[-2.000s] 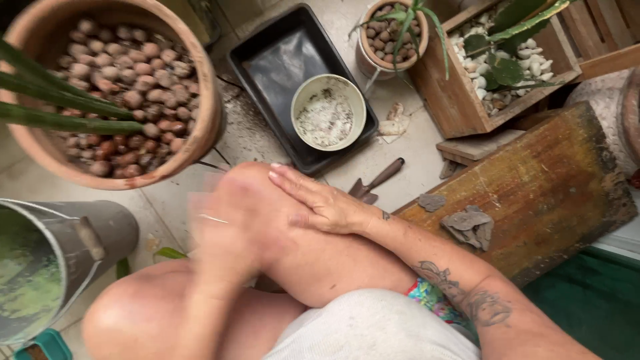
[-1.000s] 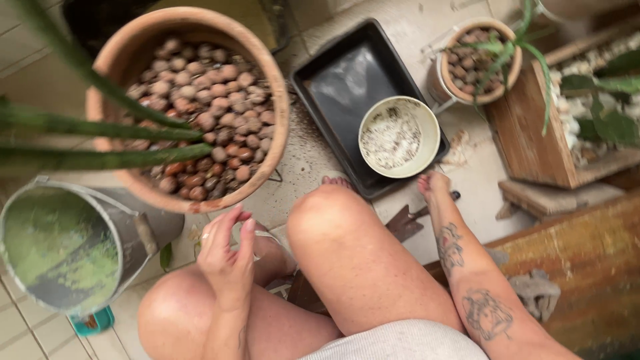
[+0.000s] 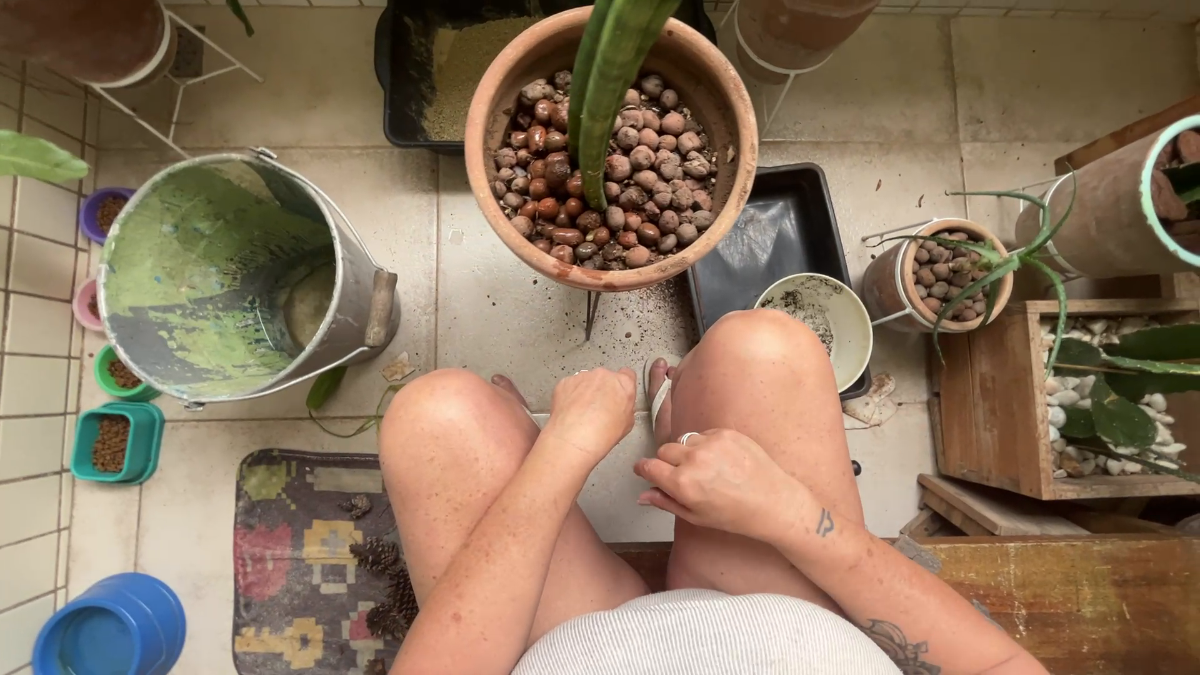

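Observation:
My left hand hovers between the knees with its fingers curled; whether something is inside them is hidden. My right hand, with a ring, rests by the right thigh, fingers loosely bent and nothing visible in them. In front stands a large terracotta pot with upright green leaves and clay pebbles, some of them wet and darker. Behind the right knee, a pale bowl with dark and white residue sits at the near end of a black plastic tray.
A paint-stained metal bucket stands at left, near small bowls of pellets and a blue container. A patterned mat with pine cones lies beside the left leg. At right are a small potted aloe-like plant, a wooden planter and a wooden bench.
My right hand has drawn back from beside the tray to the right thigh. My left hand has moved between the knees, its fingers now curled. The view has shifted considerably.

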